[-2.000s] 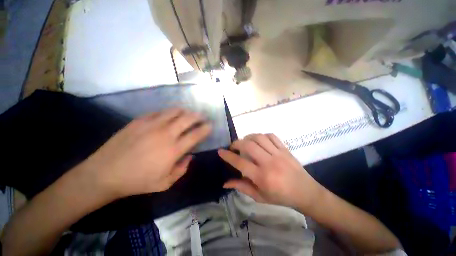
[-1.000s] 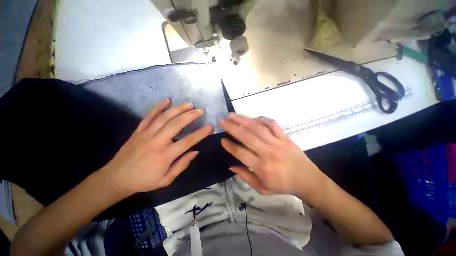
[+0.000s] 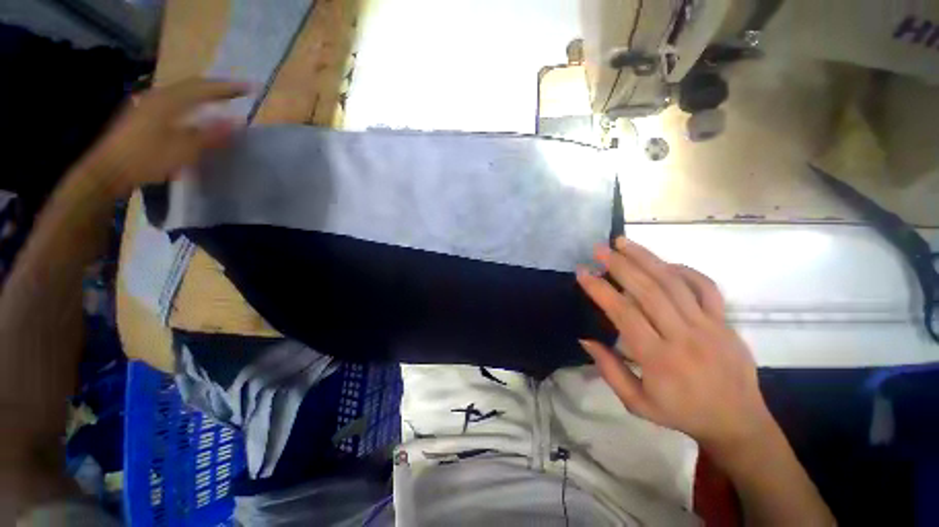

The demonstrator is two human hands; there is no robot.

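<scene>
The black fabric piece [image 3: 381, 299] lies across the table in front of the machine. Its grey interfacing [image 3: 443, 196] faces up along the far side, and its right end is under the lamp by the needle [image 3: 610, 132]. My right hand [image 3: 669, 335] lies on the fabric's right end with fingers spread, fingertips at the interfacing's near corner. My left hand [image 3: 170, 134] is blurred at the fabric's far left end, its fingers apart. Whether it grips the edge cannot be told.
The cream sewing machine [image 3: 824, 113] stands at the upper right. Black shears [image 3: 885, 221] lie at the right, cut off by the frame edge. A worn wooden board [image 3: 309, 77] is at the left with grey cloth on it. A blue basket [image 3: 175, 453] holding cloth is at the lower left.
The view has swung left. My left hand has moved off the middle of the interfacing to the far left end, and more of the interfacing shows. My right hand stays at the right end.
</scene>
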